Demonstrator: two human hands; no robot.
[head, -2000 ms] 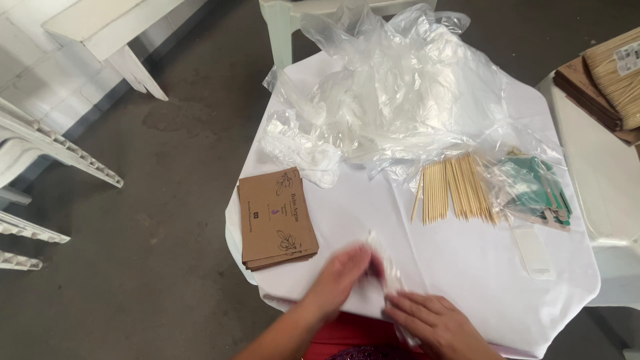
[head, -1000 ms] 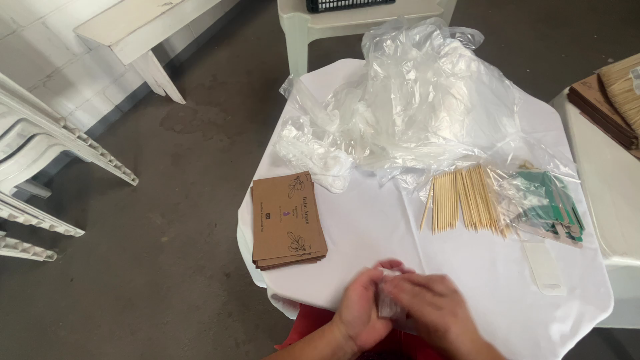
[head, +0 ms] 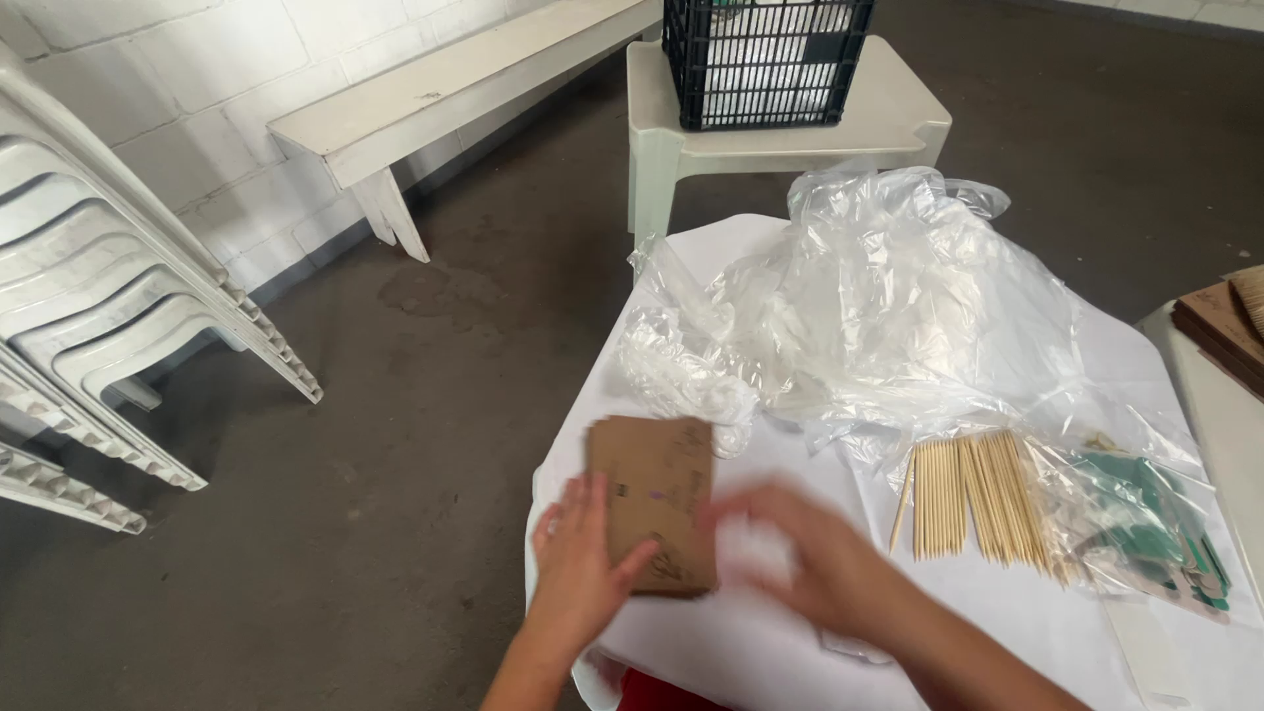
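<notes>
A stack of printed brown kraft cards (head: 660, 494) lies at the left of the round table with a white cloth (head: 780, 632). My left hand (head: 588, 553) rests on the stack's left and lower edge, fingers spread. Blurred by motion, my right hand (head: 805, 553) is just right of the stack; whether it touches the cards cannot be told. Wooden skewers (head: 973, 499) lie in a row to the right, beside a clear bag of green pieces (head: 1136, 513). Beyond the cards is a heap of clear plastic bags (head: 889, 296). Part of a clear plastic piece (head: 857, 649) shows below my right hand.
A black plastic crate (head: 765, 69) stands on a white stool (head: 800, 148) behind the table. Stacked white plastic chairs (head: 118, 286) and a white bench (head: 444, 89) stand at the left. More brown cards (head: 1224, 321) lie on a white surface at the right edge.
My hands were together over a clear plastic piece at the table's near edge. They have moved apart, the left onto the card stack. The view has shifted, showing more of the crate.
</notes>
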